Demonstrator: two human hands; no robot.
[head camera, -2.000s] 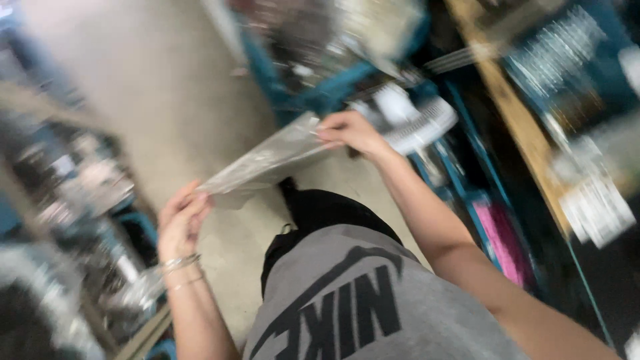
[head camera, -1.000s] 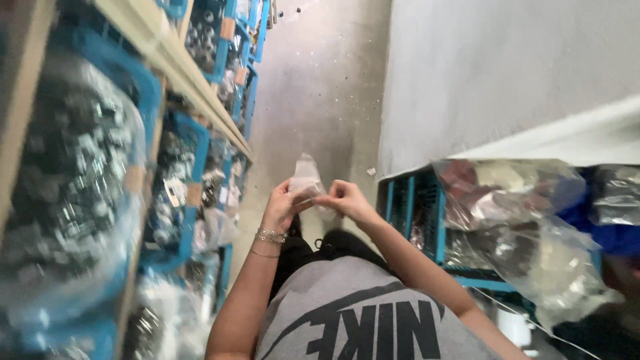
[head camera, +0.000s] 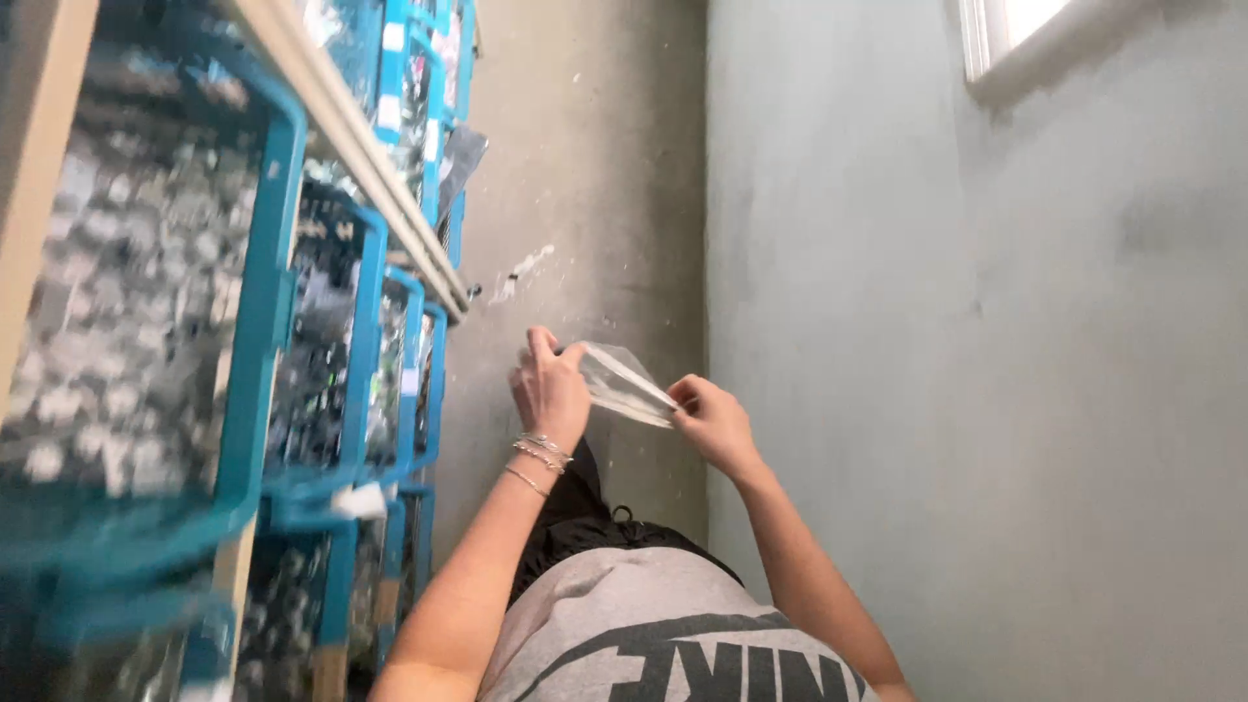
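Note:
A clear plastic bag (head camera: 624, 382) is stretched between my two hands, in front of my body and above the floor. My left hand (head camera: 554, 385), with thin bracelets at its wrist, grips the bag's left end between thumb and fingers. The right end is pinched by the fingertips of my right hand (head camera: 714, 421). The bag looks thin and flat; whether anything is inside cannot be told.
Blue plastic bins (head camera: 258, 292) filled with small blurred items stand on shelving with pale rails (head camera: 361, 146) along the left. A grey wall (head camera: 955, 341) runs down the right side. Concrete floor (head camera: 595, 175) lies between them.
The view has shifted along the aisle, and the bins and bags at the lower right are out of sight. My hands have moved apart since one second ago, with the bag spread between them.

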